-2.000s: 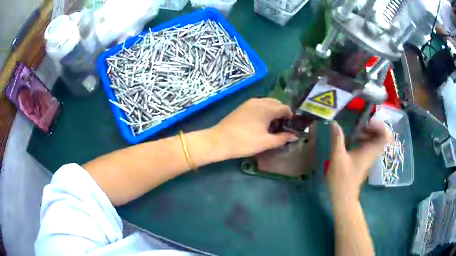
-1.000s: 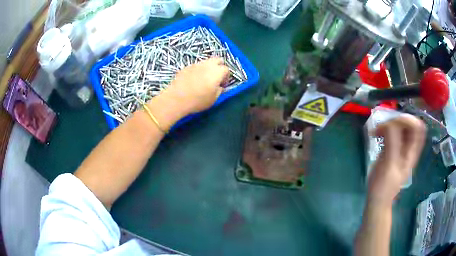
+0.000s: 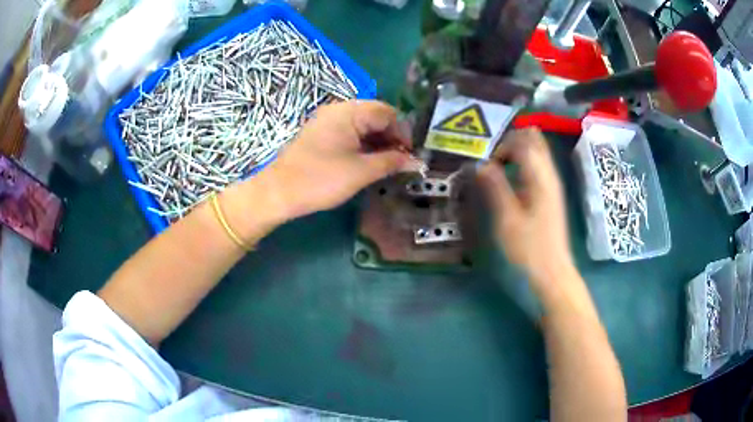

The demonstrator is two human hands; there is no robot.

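Note:
My left hand (image 3: pixel 337 157) is at the left side of the press, thumb and index finger pinching a thin silver pin close to a metal block. My right hand (image 3: pixel 528 210) is blurred at the right of the press front; its fingertips point toward the block, and what it holds cannot be told. A silver block with dark holes (image 3: pixel 432 187) lies under the ram. A second holed block (image 3: pixel 437 232) lies nearer on the brown base plate (image 3: pixel 388 231). The warning label plate (image 3: pixel 462 125) is above them. The blue tray (image 3: pixel 141 190) is heaped with pins.
The press lever with its red ball knob (image 3: pixel 685 71) stretches right above the bench. A clear plastic box (image 3: pixel 661 235) with pins stands right, a red bin (image 3: pixel 551 59) behind. Small clear boxes (image 3: pixel 700 334) are far right. A jar (image 3: pixel 45 100) and phone (image 3: pixel 29 202) are left.
My left hand has moved from the blue tray to the press. My right hand has moved left from the clear box to the press front. A second block now shows on the base plate. The view has shifted.

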